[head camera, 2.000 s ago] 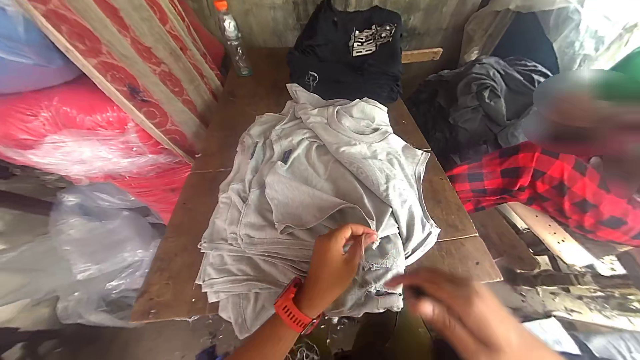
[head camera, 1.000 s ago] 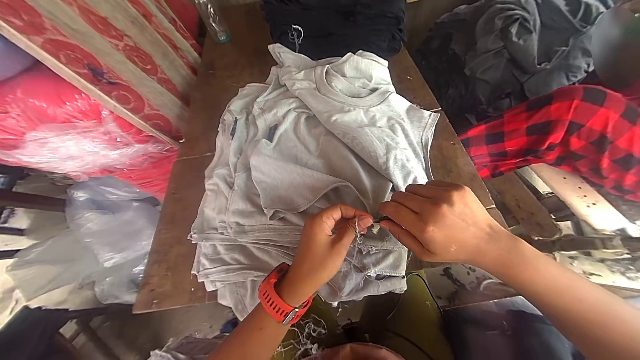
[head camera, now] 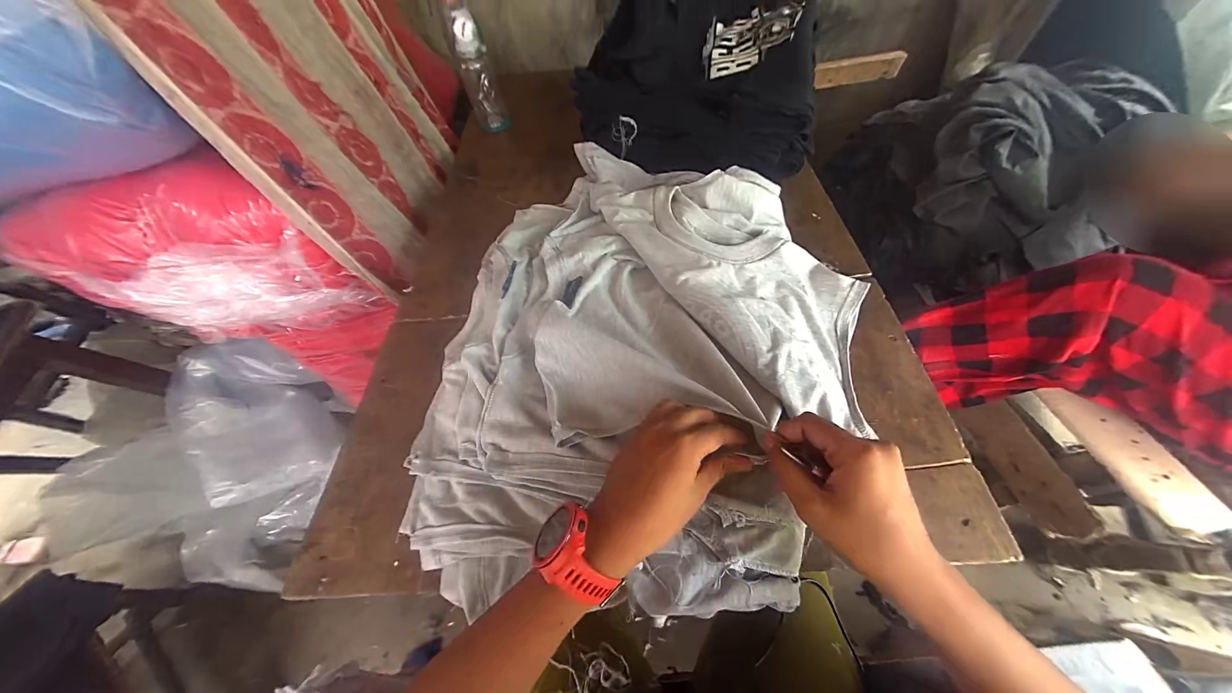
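Observation:
A stack of light grey shirts (head camera: 616,356) lies on a wooden table, the topmost with its ribbed neckline toward the far side. My left hand (head camera: 674,472), below a red wristwatch (head camera: 568,553), pinches the edge of the top shirt near the stack's right front. Close beside it, my right hand (head camera: 842,481) grips the same fabric at a seam; a small dark object shows between its fingers, too hidden to name. Loose threads (head camera: 751,539) hang from the cloth edges just below the hands.
Folded black shirts (head camera: 693,96) and a clear bottle (head camera: 476,77) stand at the far end of the wooden table (head camera: 914,414). A person in a red-and-black checked garment (head camera: 1078,327) is at the right, near dark cloth (head camera: 1001,164). Plastic-wrapped red bundles (head camera: 192,250) lie left.
Both hands have moved from the frayed front edge of the stack to a spot slightly farther up the top shirt. The thread seen between the fingers earlier no longer shows there.

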